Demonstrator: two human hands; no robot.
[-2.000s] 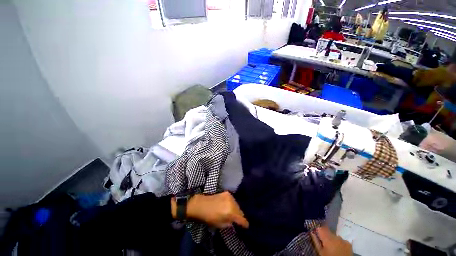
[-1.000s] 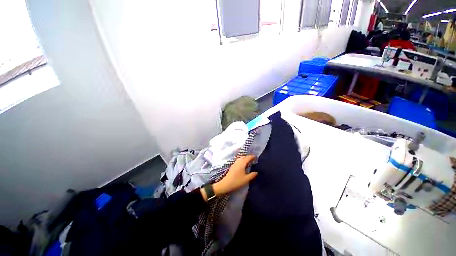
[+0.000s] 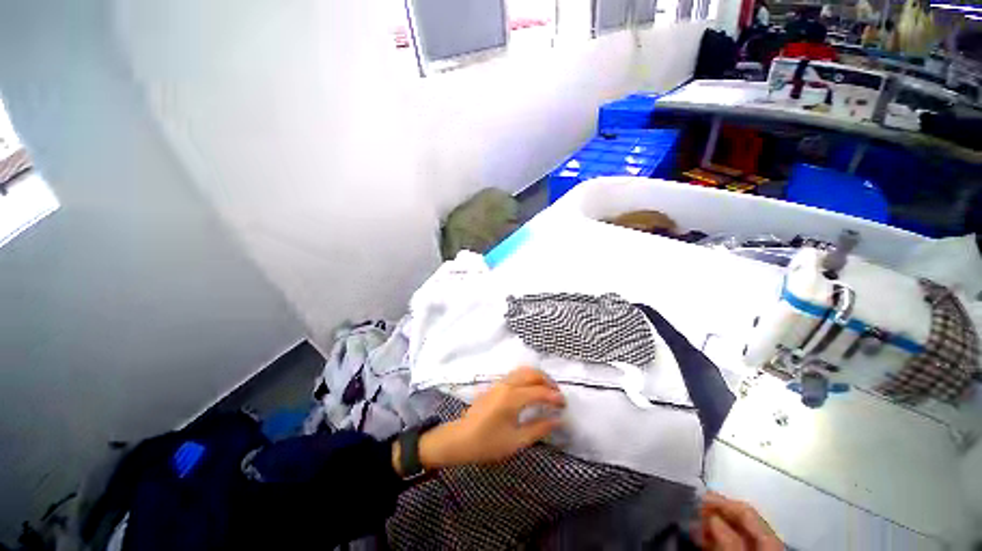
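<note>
The garment lies on the white table left of the sewing machine (image 3: 851, 323). White fabric (image 3: 635, 425) lies on top, with a small checked piece (image 3: 587, 326) above it. More checked fabric (image 3: 517, 500) spreads below, towards my lap. A navy edge (image 3: 695, 371) shows at the right of the white fabric. My left hand (image 3: 501, 420) rests on the white fabric with bent fingers; whether it pinches the cloth cannot be told. My right hand (image 3: 738, 524) is at the lower edge beside dark grey fabric (image 3: 635, 519), partly cut off and blurred.
A brown-and-cream plaid scrap (image 3: 935, 344) drapes over the machine arm. A white-rimmed trough (image 3: 603, 197) holding items runs behind the table. Blue crates (image 3: 614, 159) and a green-grey bundle (image 3: 479, 223) stand by the wall. Pale fabric (image 3: 361, 377) hangs at the left.
The navy panel that lay on top is now mostly covered; white fabric and a checked piece face up. My right hand has come back into view. The camera view has shifted.
</note>
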